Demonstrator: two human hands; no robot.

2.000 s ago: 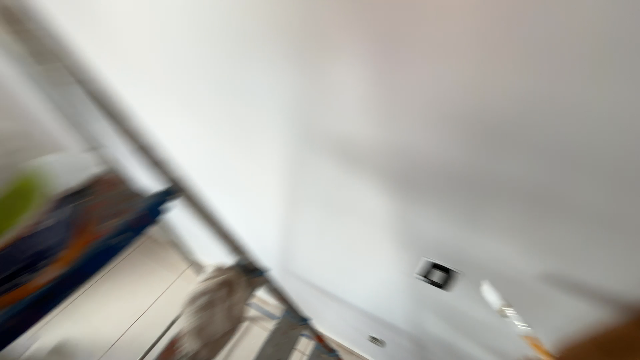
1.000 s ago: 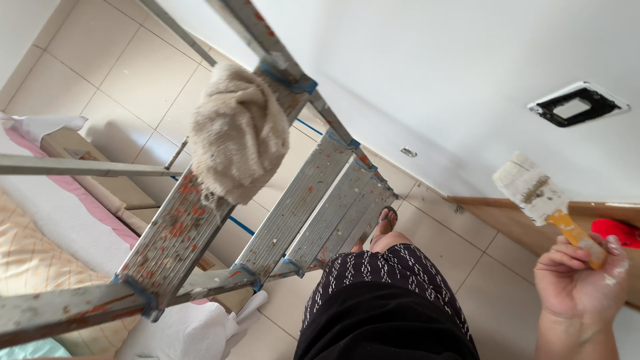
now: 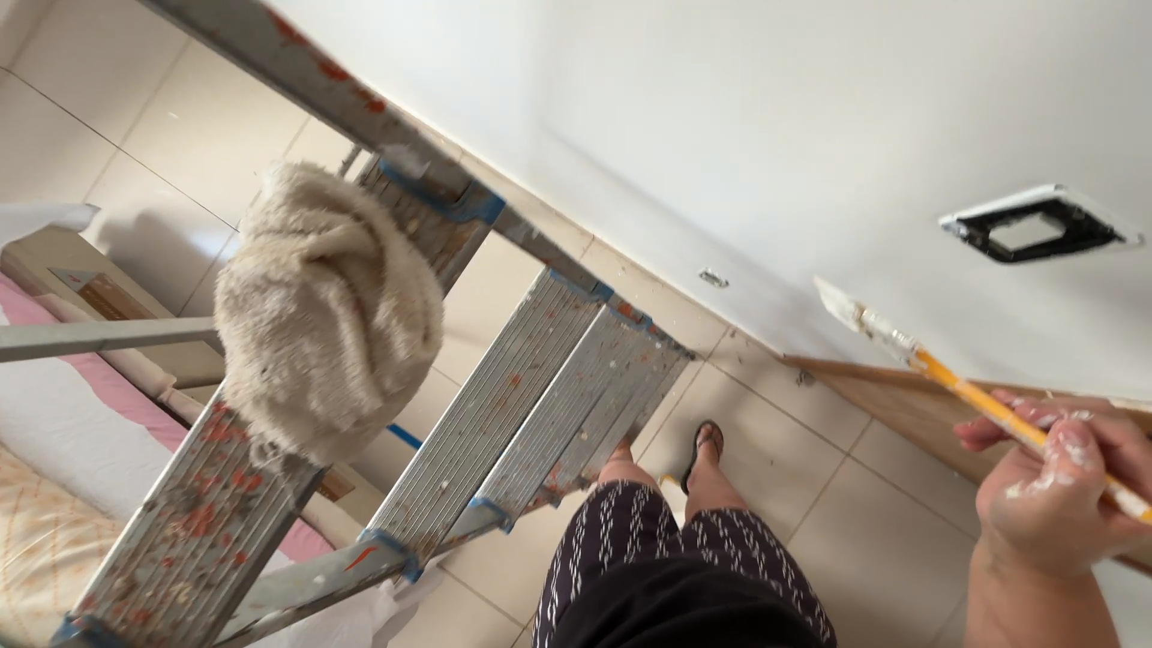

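Note:
My right hand (image 3: 1053, 486), smeared with white paint, is closed around the yellow handle of a paintbrush (image 3: 954, 382) at the right. The bristles are coated white and point up and left, close in front of the white wall (image 3: 720, 117). An uncovered black electrical box frame (image 3: 1039, 227) sits in the wall above the brush. A crumpled beige cloth (image 3: 328, 315) lies on a step of the paint-spattered metal stepladder (image 3: 490, 405) at the left. My left hand is out of view.
A tiled floor (image 3: 810, 504) lies below, with my sandalled foot (image 3: 706, 445) on it. A wooden board (image 3: 891, 414) runs along the wall's foot. Left of the ladder are a patterned fabric (image 3: 54, 549), white and pink sheets and a long beige box (image 3: 135, 315). A small wall opening (image 3: 713, 278) is low down.
The brush has turned in my right hand from its broad face to its narrow edge. The view swung down from the wall to the ladder and floor after the first frame.

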